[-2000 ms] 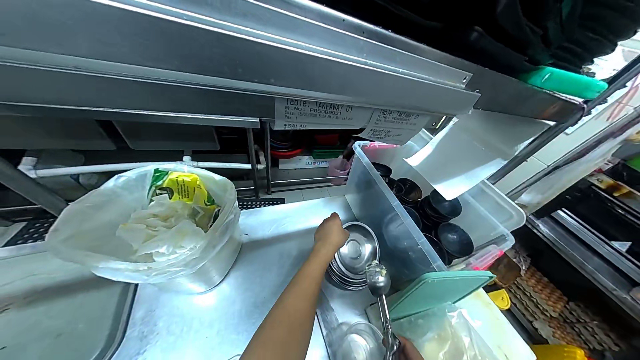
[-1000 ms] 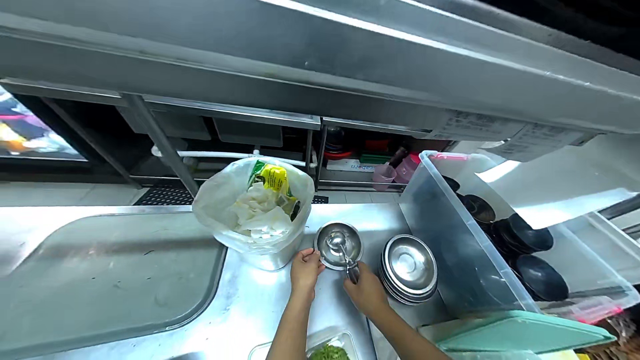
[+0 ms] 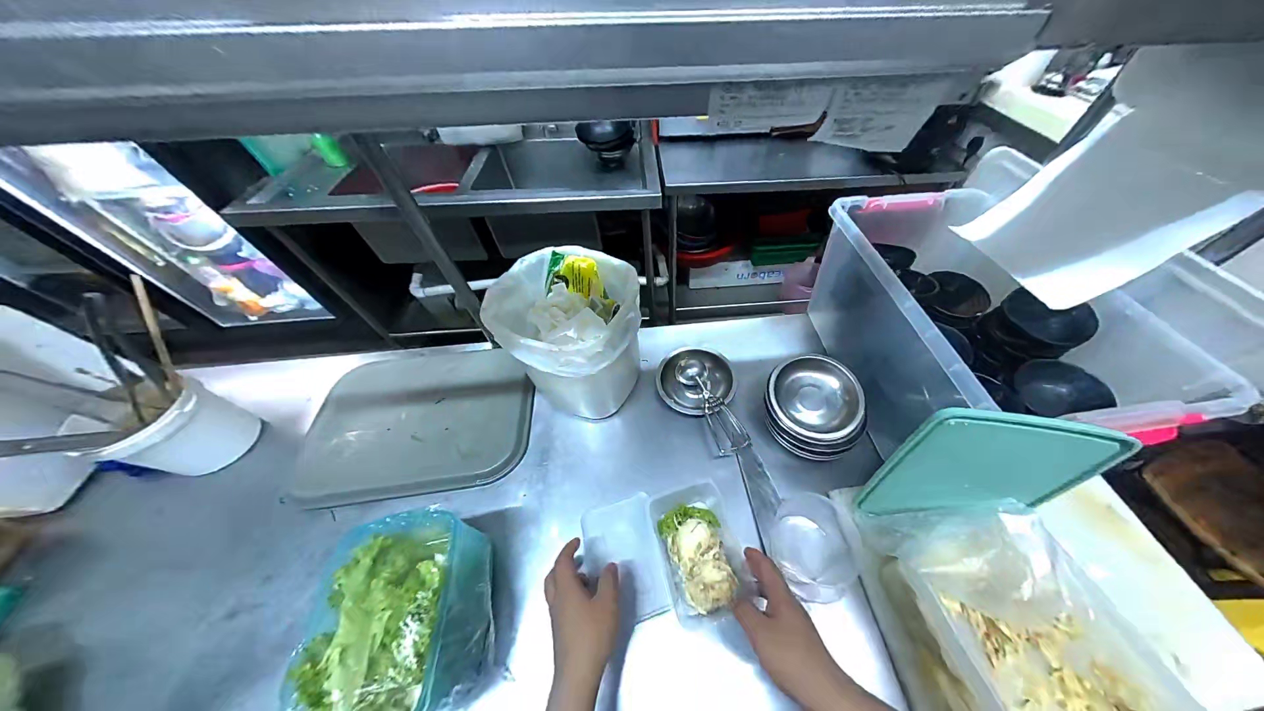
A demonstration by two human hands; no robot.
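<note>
A clear plastic takeaway container (image 3: pixel 699 553) holds green lettuce and a pale, creamy scooped food; its hinged lid (image 3: pixel 626 555) lies flat on the left. My left hand (image 3: pixel 583 617) is at the lid's left edge, thumb and finger apart. My right hand (image 3: pixel 785 632) touches the container's right side. Beyond them a metal scoop (image 3: pixel 726 425) rests with its head in a small steel bowl (image 3: pixel 694 381). Beside it is a stack of steel bowls (image 3: pixel 816 400). A round clear plastic lid or cup (image 3: pixel 812 546) lies right of the container.
Lettuce fills a teal tub (image 3: pixel 464 602) at left. Behind are a grey tray (image 3: pixel 415 430), a bag-lined bin (image 3: pixel 583 385) and a white bucket of utensils (image 3: pixel 212 434). At right stand a clear crate (image 3: pixel 894 365) of black bowls and a tub of shredded food (image 3: pixel 1047 642) with a green lid (image 3: pixel 997 459).
The scoop, in my right hand one second ago, now lies in the small steel bowl, let go. Both hands have moved from the bowl to the takeaway container. The view has shifted.
</note>
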